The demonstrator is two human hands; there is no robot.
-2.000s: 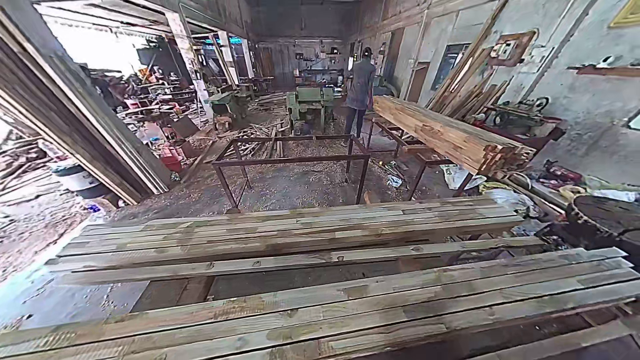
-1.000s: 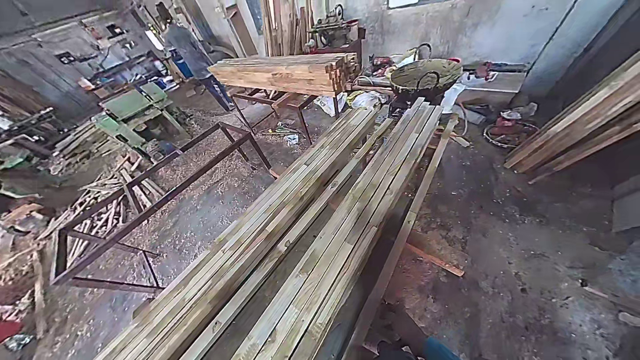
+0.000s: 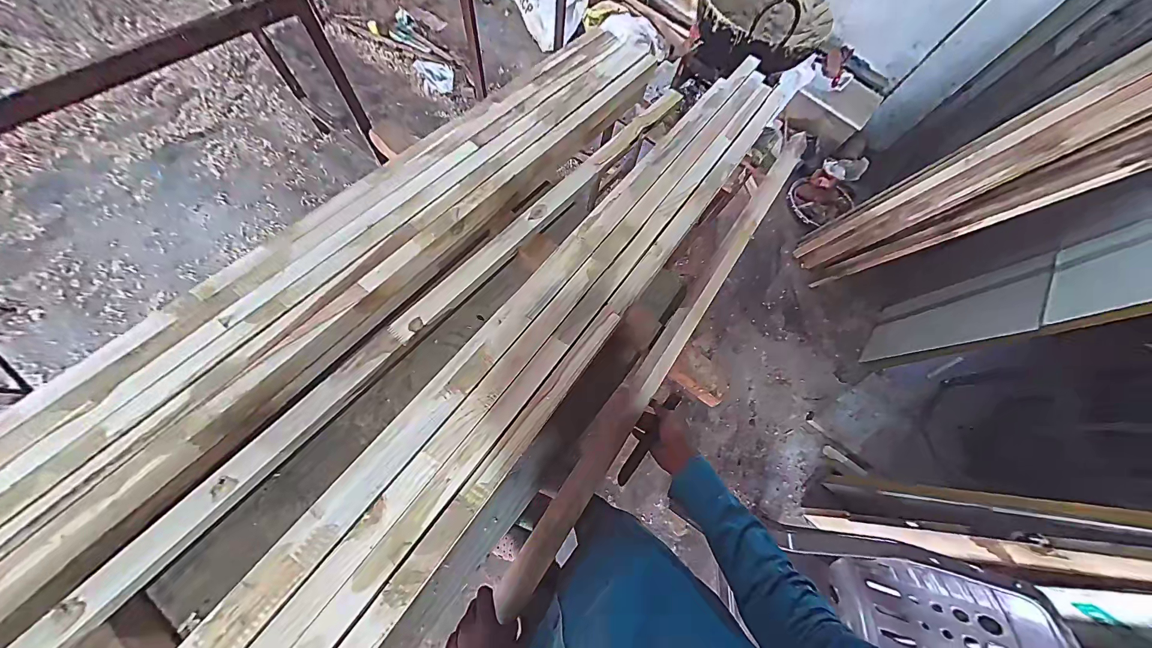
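Long wooden strips (image 3: 504, 360) lie side by side in the middle, with another stack of strips (image 3: 297, 297) to their left. A single narrow strip (image 3: 711, 288) runs along their right side, slanting down toward my body. My left hand (image 3: 484, 621), at the bottom edge, is around the near end of this strip. My right hand (image 3: 670, 441), below a blue sleeve, grips a dark object (image 3: 637, 450) beside the same strip; its kind is unclear. A single lighter strip (image 3: 414, 324) lies between the two stacks.
A dark metal frame (image 3: 162, 54) stands at the upper left. More planks (image 3: 981, 162) lean at the right. A perforated metal chair seat (image 3: 936, 603) is at the lower right. A round basket (image 3: 769, 27) and a small basket (image 3: 819, 198) lie beyond the strips' far ends.
The view has swung right and down to the near ends of the strips. Both my hands are now in view, at the narrow strip on the right.
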